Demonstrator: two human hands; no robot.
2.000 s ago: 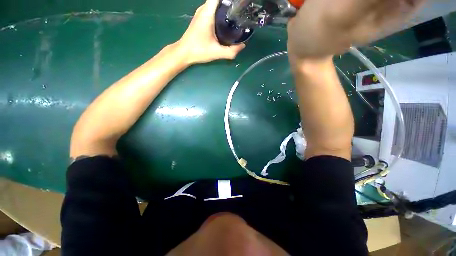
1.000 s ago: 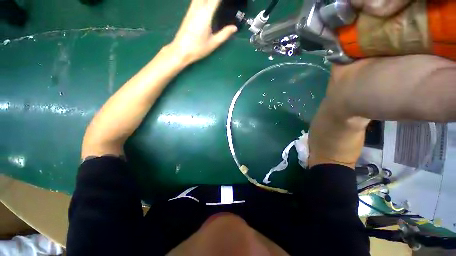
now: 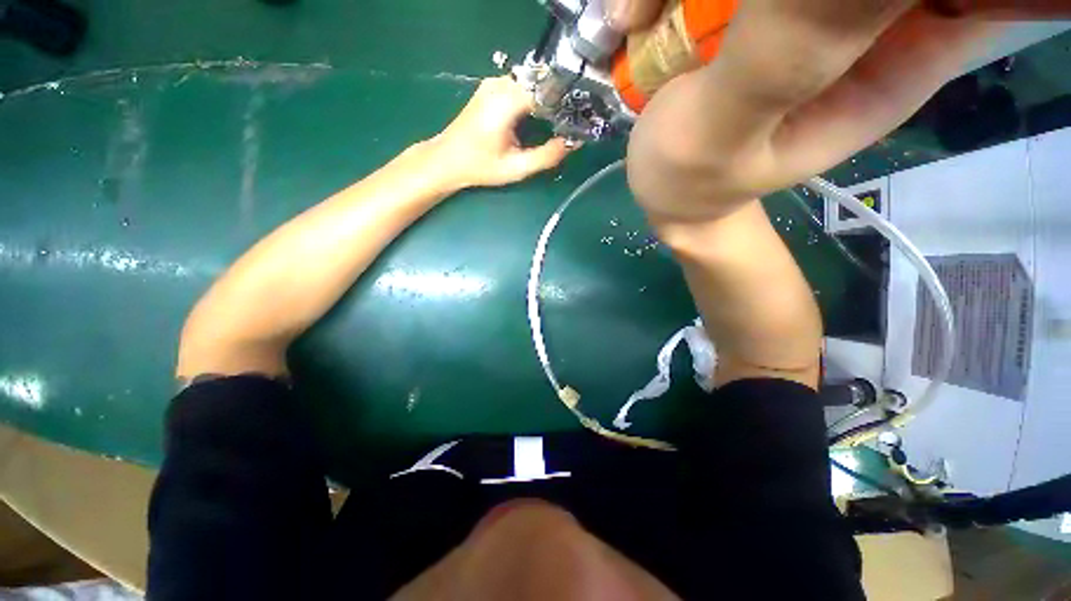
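The screwdriver (image 3: 675, 49) has an orange body with tan tape and a silver metal nose (image 3: 578, 82). My right hand (image 3: 799, 94) is around its orange body at the top right; its fingers are partly cut off or hidden. My left hand (image 3: 493, 139) is at the top centre, its thumb pointing right just under the nose. A dark part of the black housing (image 3: 536, 127) shows between thumb and palm; the nose covers most of it. Whether the nose touches it cannot be told.
A white loop (image 3: 537, 299) and a crumpled white strip (image 3: 660, 382) lie on the green surface (image 3: 388, 340), with tiny specks scattered nearby. A white-grey box (image 3: 975, 211) with a printed label stands at the right. A black cable (image 3: 1010, 505) lies low right. Dark objects (image 3: 47, 26) are at the far left.
Compared with one second ago, my right hand and the screwdriver have moved left, bringing the nose over my left hand. My left hand is slightly lower in the picture, still at the housing.
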